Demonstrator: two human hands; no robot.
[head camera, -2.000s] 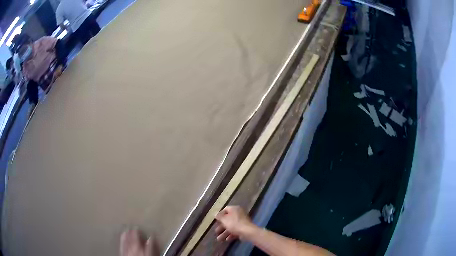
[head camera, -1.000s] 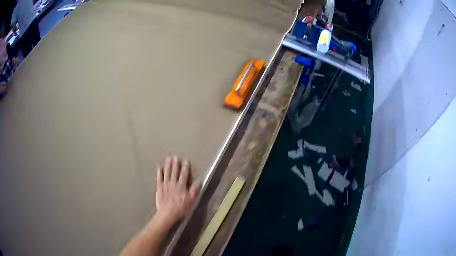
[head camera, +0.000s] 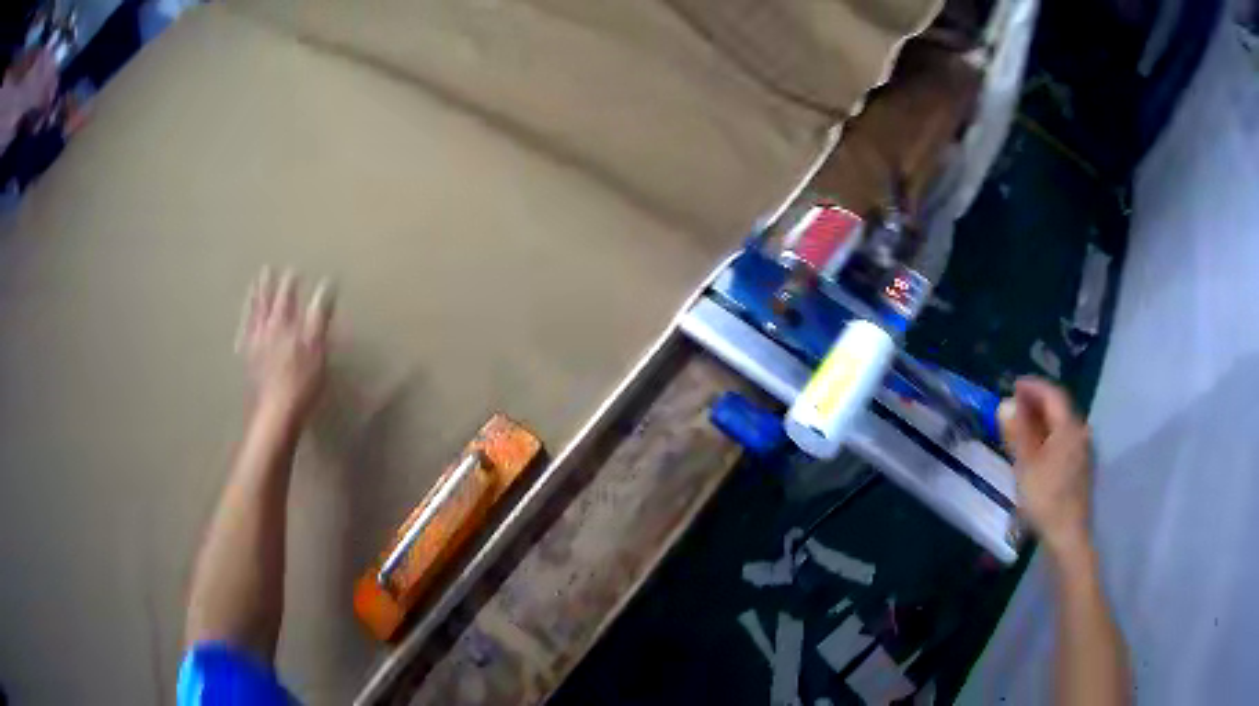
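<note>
Khaki cloth (head camera: 456, 248) covers the table, its pale selvedge running along the near edge. My left hand (head camera: 286, 345) lies flat on the cloth, fingers apart and empty. My right hand (head camera: 1052, 455) is at the outer end of a silver rail (head camera: 911, 476), fingers curled at the tip of a blue handle (head camera: 973, 400); blur hides whether it grips it. A blue-and-metal unit (head camera: 773, 301) sits on the rail. An orange fabric weight (head camera: 449, 524) with a silver bar lies on the cloth by the edge.
A white bottle with a yellow label (head camera: 840, 389) and a red-labelled can (head camera: 824, 237) are on the rail unit. The brown wooden table edge (head camera: 594, 531) shows below. Pale scraps (head camera: 842, 648) lie on the green floor. A white wall (head camera: 1174, 414) is at right. Cloth folds show beyond the rail.
The view has moved along the table, bringing the rail and orange weight closer. The pale strip has left view. My left hand is farther in on the cloth; my right hand is back in view, at the rail's end.
</note>
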